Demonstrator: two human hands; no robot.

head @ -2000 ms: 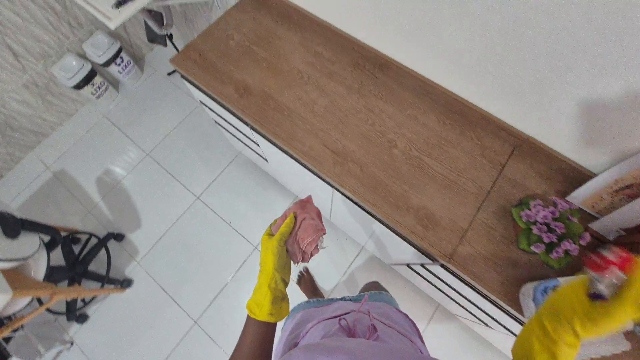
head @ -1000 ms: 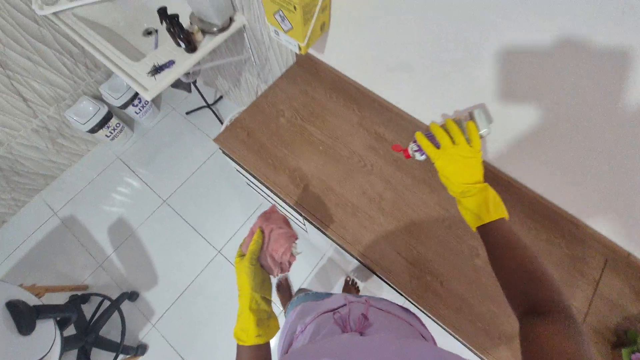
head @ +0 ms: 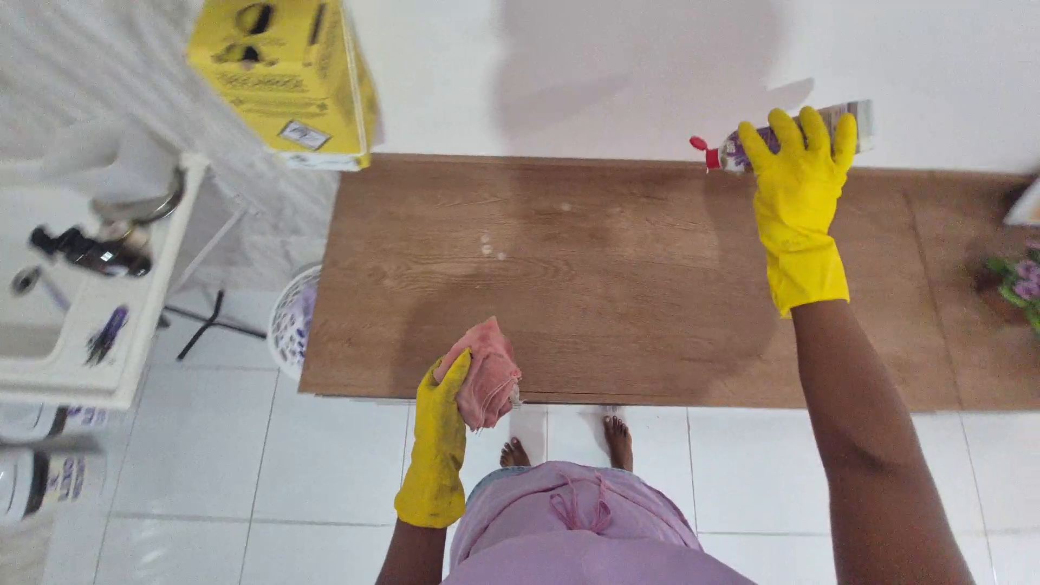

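Note:
My left hand (head: 441, 435), in a yellow rubber glove, holds a folded pink cloth (head: 486, 374) at the front edge of a wooden countertop (head: 617, 325). My right hand (head: 800, 195), gloved the same way, grips a squeeze bottle (head: 837, 122) above the back right part of the top. The bottle lies nearly sideways, its red flip cap (head: 712, 157) open and pointing left. Small whitish drops (head: 487, 246) show on the wood, left of the middle. My fingers hide part of the bottle.
A yellow cardboard box (head: 284, 81) stands at the countertop's back left corner. Left are a white sink (head: 154, 325) with a dark bottle (head: 89, 252), a white perforated basket (head: 284, 325) and lidded bins (head: 49, 479). Purple flowers (head: 1025, 280) stand far right, and a wall runs behind.
My right hand has brought the bottle from beside the flowers to over the countertop. My left hand still holds the cloth, now at the front edge. The view has turned and shifted left.

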